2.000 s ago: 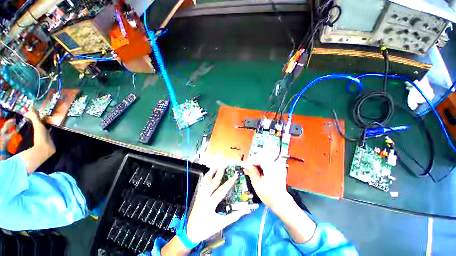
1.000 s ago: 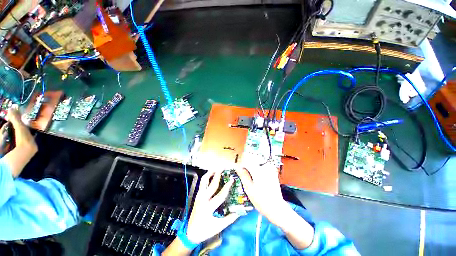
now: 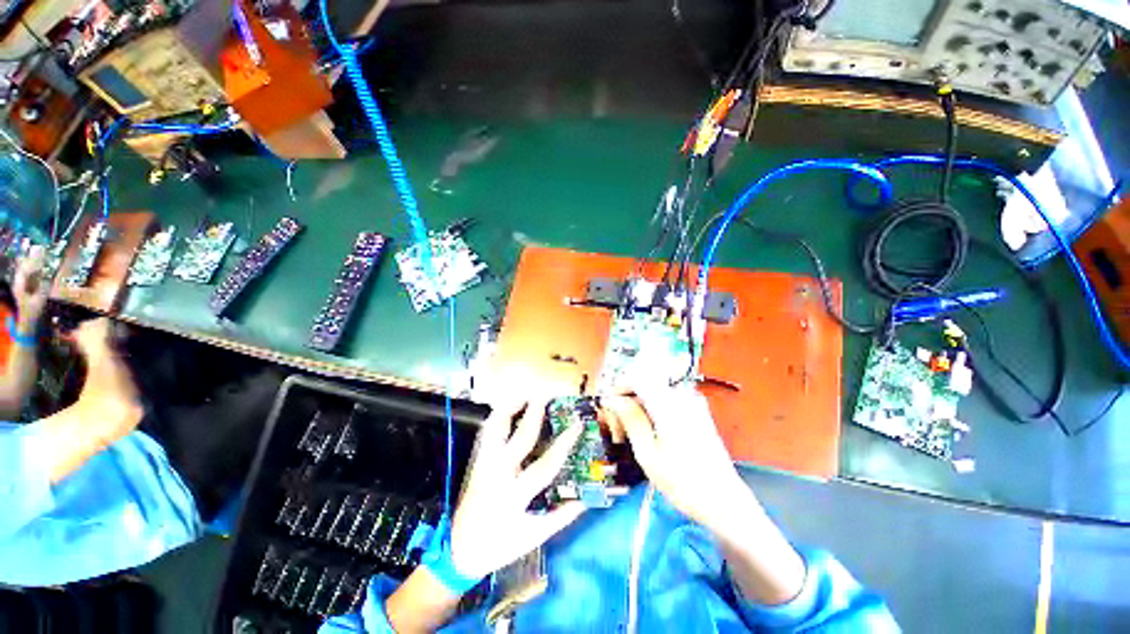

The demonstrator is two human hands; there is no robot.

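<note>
My left hand [image 3: 502, 495], with a blue strap at the wrist, holds a green circuit board [image 3: 578, 453] near my lap, at the front edge of the bench. My right hand [image 3: 657, 434] has its fingertips at the upper right edge of that board; whether they pinch a small part is too blurred to tell. Another board [image 3: 644, 351] lies on the orange-brown fixture plate [image 3: 787, 372], up against the black connector bar [image 3: 722, 307], with thin black leads and a blue cable reaching it. My right hand partly covers its near end.
Loose boards lie left [image 3: 439, 269] and right [image 3: 913, 399] of the plate. Two remote controls [image 3: 348, 291] lie further left. A slotted black tray [image 3: 279, 421] is by my lap. A coiled black cable [image 3: 915, 251] and oscilloscope [image 3: 991, 62] are at right. Another person's arms [image 3: 93, 396] are at far left.
My hands still hold the board at nearly the same place, with small finger shifts. The other person's hands at the far left have moved. The camera view has shifted slightly.
</note>
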